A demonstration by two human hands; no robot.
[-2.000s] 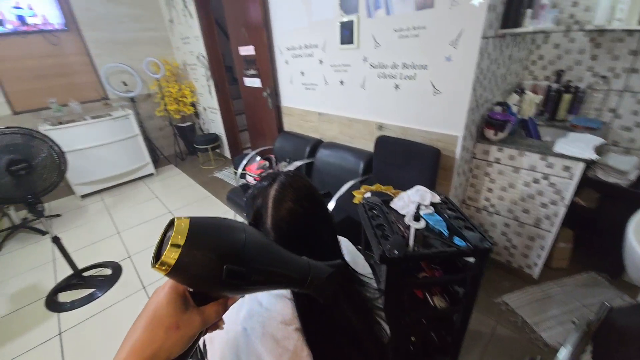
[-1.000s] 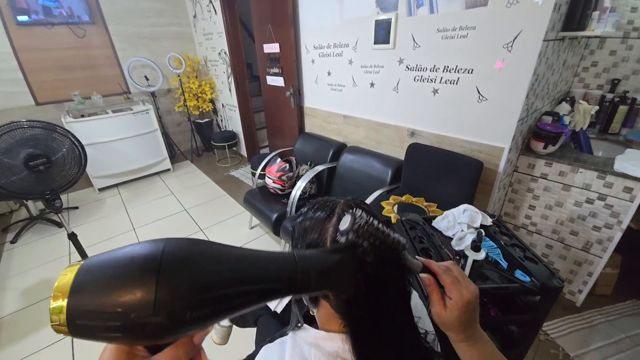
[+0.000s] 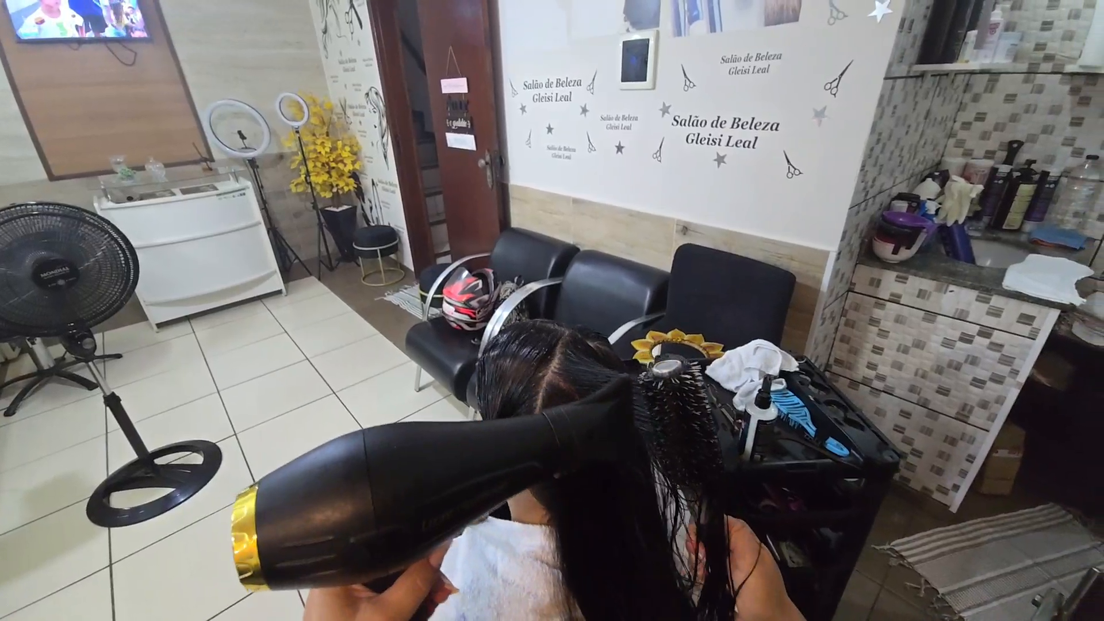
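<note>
My left hand is closed around the handle of a black hair dryer with a gold ring at its rear. The dryer's nozzle points right, against the long dark hair of a seated person seen from behind. Beside the nozzle a round hair brush stands upright among the strands at the right side of the head. My right hand is below the brush, partly behind hair; its grip on the handle is largely hidden. A white towel lies over the person's shoulders.
A black salon trolley at the right holds a white cloth, a blue vent brush and a clear-and-black bottle. Black chairs, one with a helmet, line the wall. A pedestal fan stands left.
The right hand and round brush, not visible two seconds ago, are now at the hair's right side. Since one second ago the brush has turned upright. The dryer's nozzle has risen beside it.
</note>
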